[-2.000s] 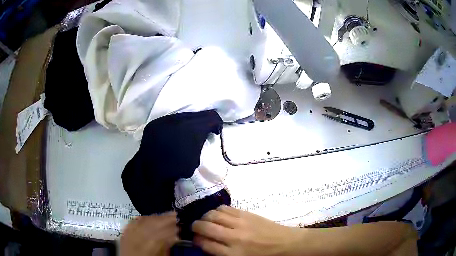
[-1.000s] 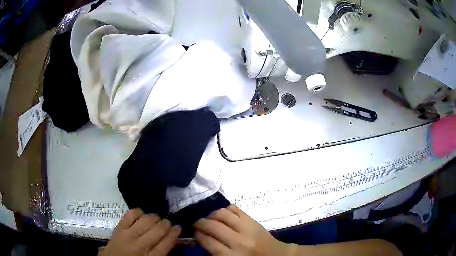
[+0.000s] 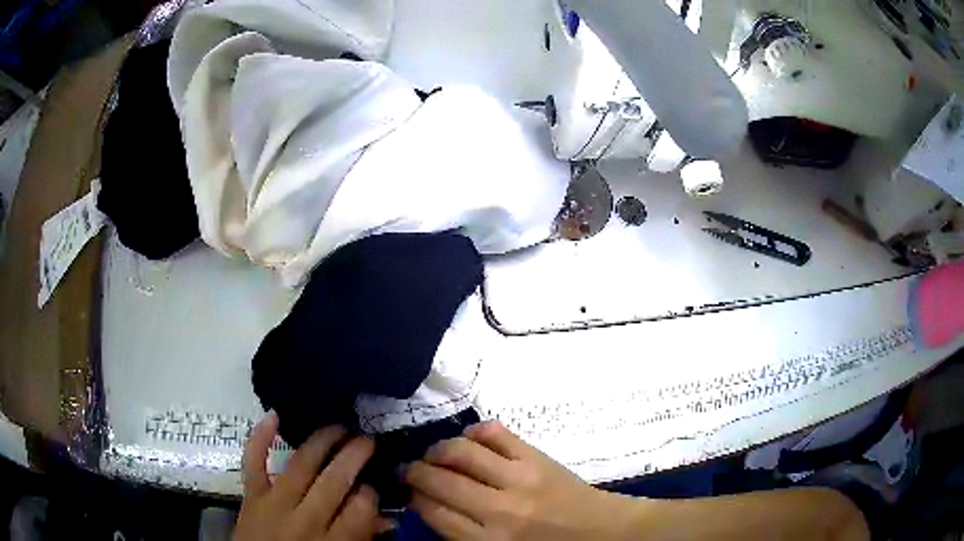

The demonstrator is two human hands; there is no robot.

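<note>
A black garment piece [image 3: 370, 317] with white lining [image 3: 423, 159] lies bunched on the white machine table, its lower black end at the front edge. My left hand [image 3: 312, 481] is on the left side of this narrow end, its fingers on the black fabric. My right hand [image 3: 492, 481] holds the right side of it, fingers curled over the fabric. The fingertips of both hands are partly hidden by the cloth and the hands are cut off or close to the lower picture edge.
The sewing machine's needle plate [image 3: 585, 203] is partly beside the lining. Black thread snips [image 3: 758, 237] lie on the bed. A pink pad [image 3: 939, 304] is at the right edge. Brown cardboard [image 3: 48, 317] and a white tag [image 3: 69, 243] are at the left.
Both hands came close together on the black end and stay there. My left hand's fingers have spread and moved slightly up the fabric. The view has shifted a little.
</note>
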